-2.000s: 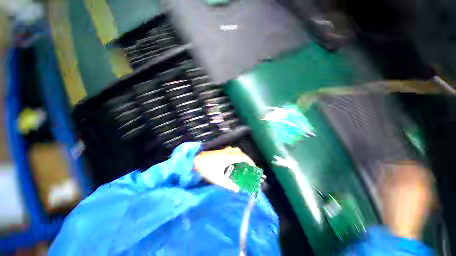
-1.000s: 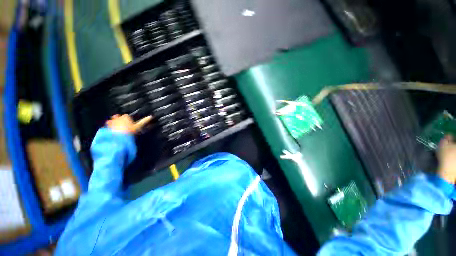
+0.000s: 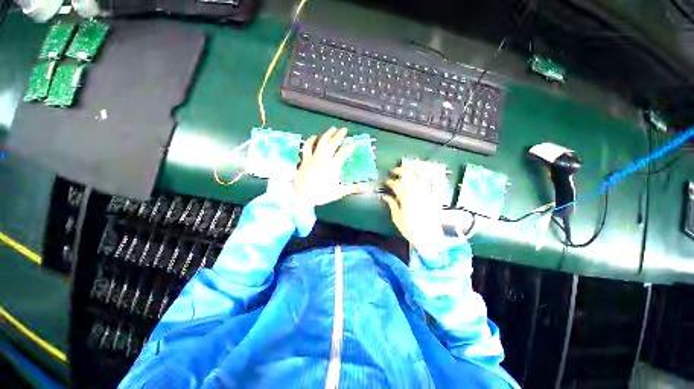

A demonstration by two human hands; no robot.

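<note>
Several green circuit boards lie in a row on the bench. My left hand (image 3: pixel 321 169) grips the left side of the second board (image 3: pixel 358 159), thumb along its front edge. My right hand (image 3: pixel 411 203) is beside that board's front right corner, its fingertips pinched around a small dark plug (image 3: pixel 385 191); whether the plug is seated is hidden. My right hand partly covers the third board (image 3: pixel 428 176). The first board (image 3: pixel 275 151) has a yellow cable (image 3: pixel 264 87) at its back edge. The fourth board (image 3: pixel 483 190) lies to the right.
A keyboard (image 3: pixel 388 87) is behind the boards. A barcode scanner (image 3: pixel 561 178), black cord (image 3: pixel 517 219) and blue coiled cord (image 3: pixel 647 161) are at right. Several boards (image 3: pixel 67 80) lie by a grey mat (image 3: pixel 122 106) at left. A slotted black rack (image 3: pixel 152 258) stands below left.
The view has swung from the rack to the bench. My left hand has moved from the rack to the second board, and my right hand has come in beside it.
</note>
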